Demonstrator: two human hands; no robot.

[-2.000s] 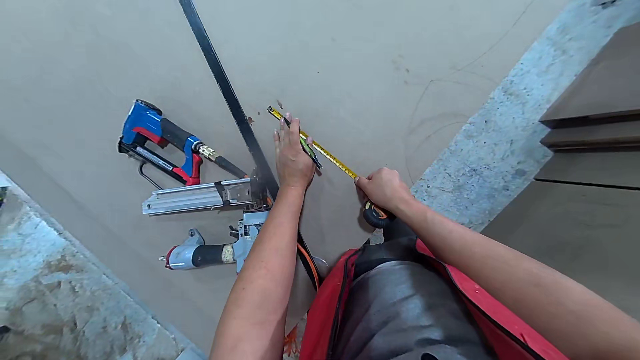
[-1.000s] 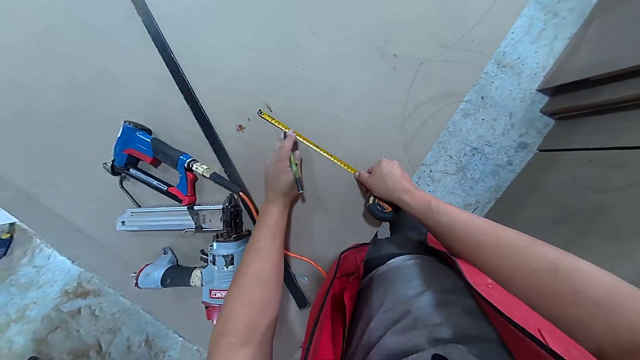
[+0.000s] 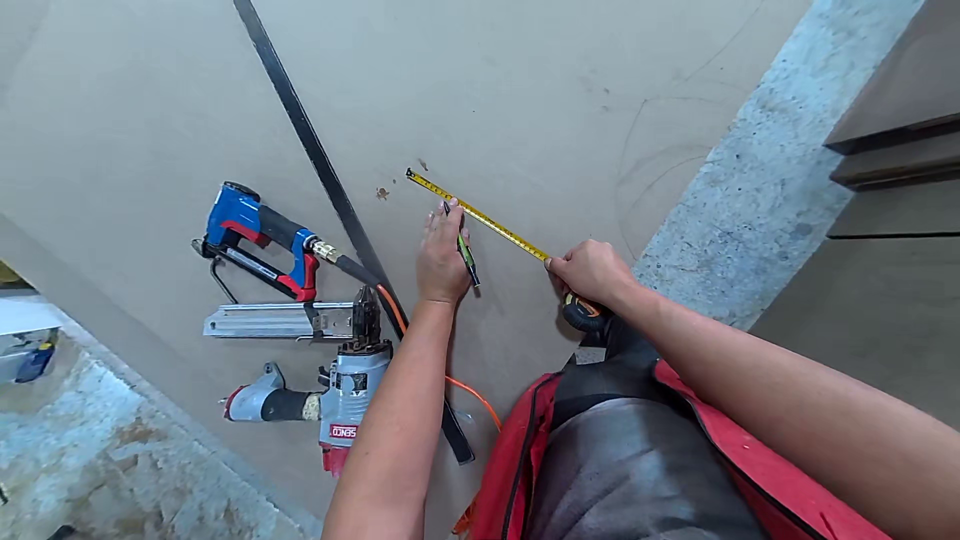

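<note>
A yellow tape measure blade (image 3: 499, 229) lies extended across the brown board (image 3: 525, 90), its hooked end up and to the left. My right hand (image 3: 592, 274) grips the blade by the black and orange tape case (image 3: 583, 312), which shows partly beneath it. My left hand (image 3: 444, 259) rests beside the blade with a green and black marking pencil (image 3: 466, 259) held along the thumb side, its dark tip near the blade's edge. The lower part of the left palm hides what it touches.
Left of my hands lie a blue and red pneumatic stapler (image 3: 259, 240), a grey Senco nail gun (image 3: 352, 397), a long black strip (image 3: 311, 142) and an orange air hose (image 3: 476, 394). Concrete floor (image 3: 757, 165) and stacked brown boards (image 3: 892, 277) are at the right.
Compared with two seconds ago, my left hand is lower along the tape, away from its hooked end. My right hand still holds the tape. The view has shifted.
</note>
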